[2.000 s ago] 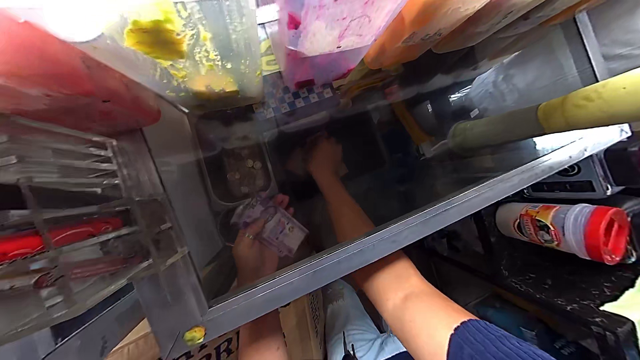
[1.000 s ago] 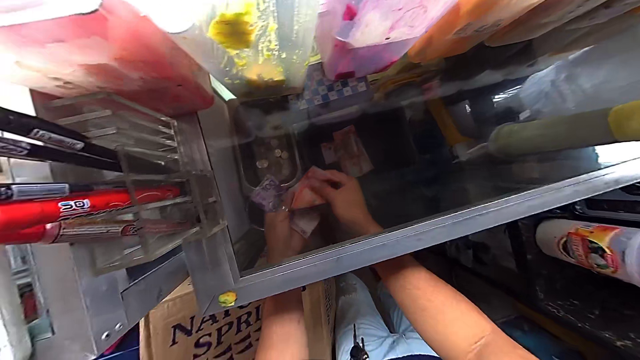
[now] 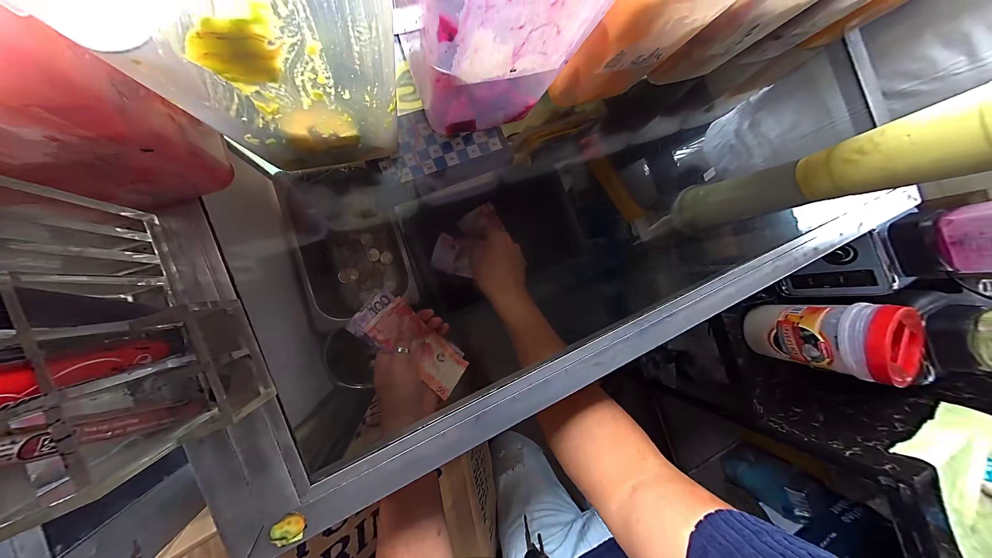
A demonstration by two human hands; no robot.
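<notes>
Both hands are seen through a glass counter top with a metal frame. My left hand [image 3: 404, 364] wears a ring and grips several banknotes [image 3: 395, 325], purple and reddish-orange, fanned out beside a metal tray of coins [image 3: 314, 288]. To its right, my right hand [image 3: 498, 260] is over a dark compartment [image 3: 542, 221], its fingers on pinkish banknotes [image 3: 452, 256]. Whether those notes are lifted or lie in the compartment, I cannot tell. Loose coins [image 3: 374, 255] lie in the tray. A round metal bowl [image 3: 347, 358] is below the tray, partly hidden.
Plastic containers stained yellow [image 3: 325, 85] and pink [image 3: 496, 62] stand along the top. A clear acrylic rack [image 3: 209, 333] holding red markers is at left. At right are a yellow-green pole [image 3: 876, 159] and a red-lidded canister [image 3: 837, 341]. A cardboard box [image 3: 469, 496] is below.
My right hand was close to my left hand one second ago and is now up and to the right, over the dark compartment. Reddish-orange notes now show among those in my left hand.
</notes>
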